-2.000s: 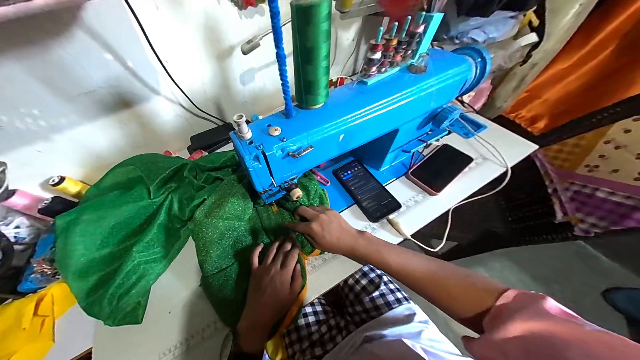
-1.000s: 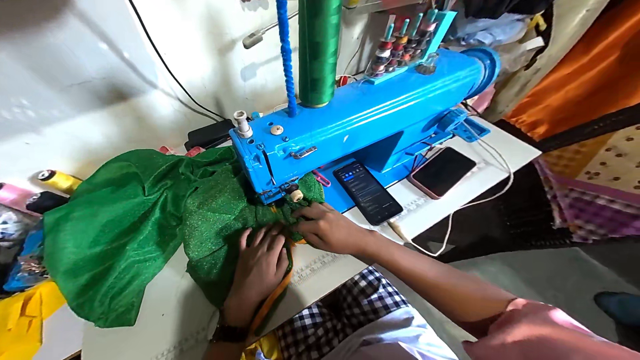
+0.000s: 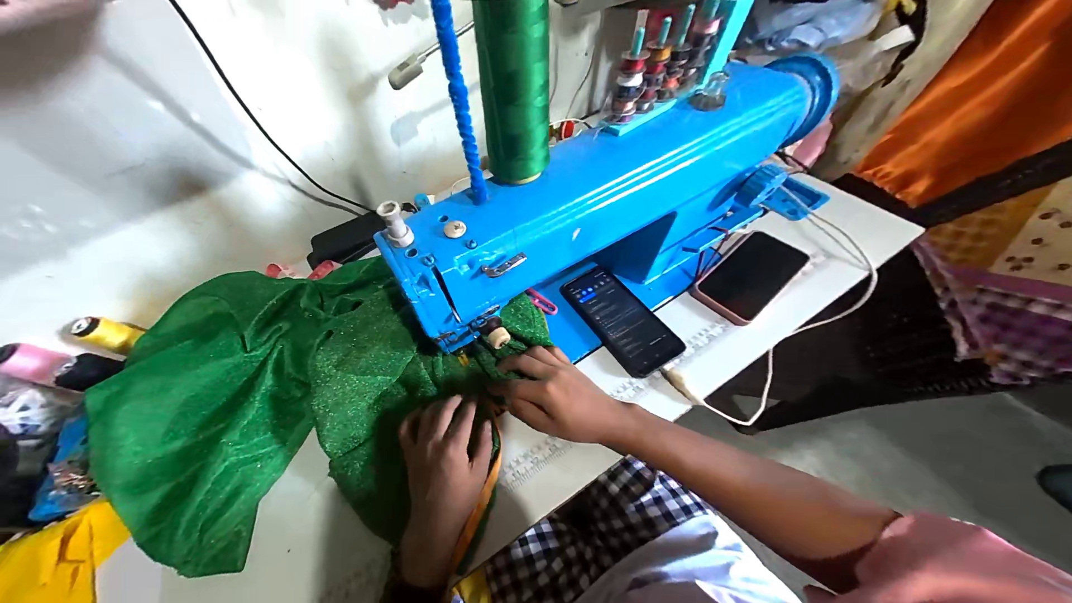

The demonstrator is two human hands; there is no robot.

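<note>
A blue sewing machine [image 3: 603, 201] stands on a white table, with glittery green fabric [image 3: 360, 402] under its needle end. My left hand [image 3: 448, 452] lies on the fabric just in front of the machine head, fingers spread slightly, palm down. Beside the presser area, my right hand [image 3: 557, 394] pinches the gathered fabric with bent fingers. An orange edging strip [image 3: 481, 511] runs along the cloth beside my left hand. The needle and presser foot are hidden behind the machine head and cloth. A large green thread cone [image 3: 512, 92] stands upright on top of the machine.
A lit smartphone [image 3: 624, 322] lies against the machine bed, and a dark-screened phone [image 3: 751, 276] lies to its right. A white cable [image 3: 766, 385] loops over the table edge. Bobbins [image 3: 630, 88] stand on a rack. Yellow [image 3: 109, 333] and pink thread spools [image 3: 33, 364] lie at left.
My left hand has shifted slightly along the fabric from its place two seconds ago. My right hand remains beside the machine head.
</note>
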